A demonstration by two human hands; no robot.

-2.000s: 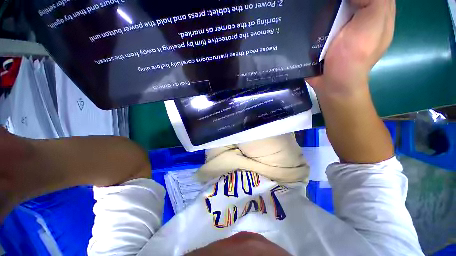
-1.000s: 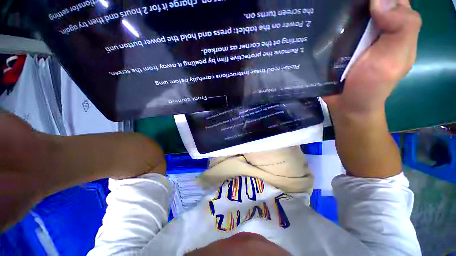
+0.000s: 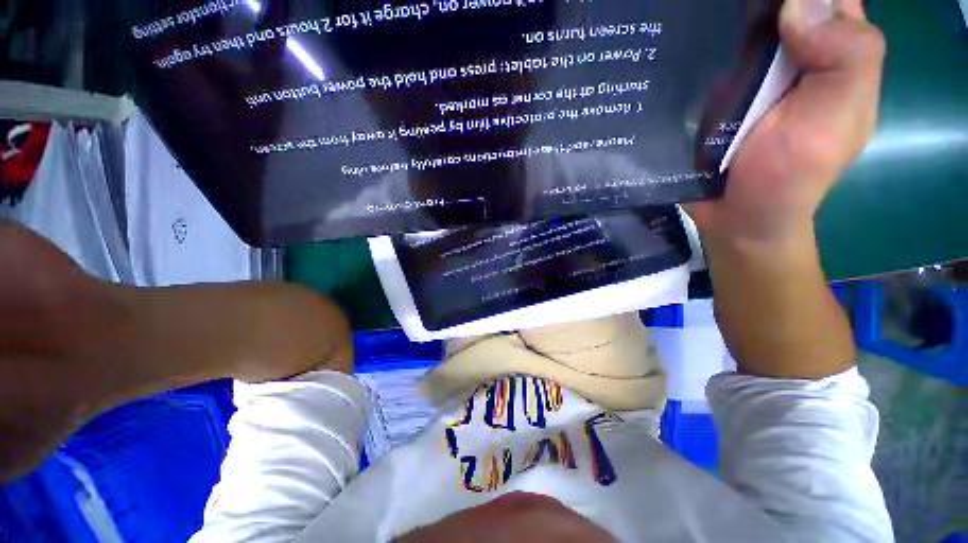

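A large glossy dark printed film (image 3: 456, 117) with white text, upside down in this view, fills the upper middle, close to the camera. A white edge shows along its right side. My right hand (image 3: 801, 133) grips the film at its right edge, thumb up near the top of the picture. My left forearm reaches to the left edge; my left hand is out of the picture. Below the held film, another dark printed film with a white border (image 3: 541, 270) lies at the near edge of the bench, partly hidden by the held film.
The green bench top (image 3: 913, 202) shows at right. Grey-white bundles (image 3: 180, 212) stand at left, with a red and black object (image 3: 21, 154) behind them. Blue crates (image 3: 149, 451) are below left, with pale sheets (image 3: 393, 408) near my lap. More blue crates (image 3: 918, 345) are at right.
Since two seconds ago, the held film and my right hand have shifted right in view, with slightly more of the film's text showing. The grip stays the same. The last second shows only a slight shift.
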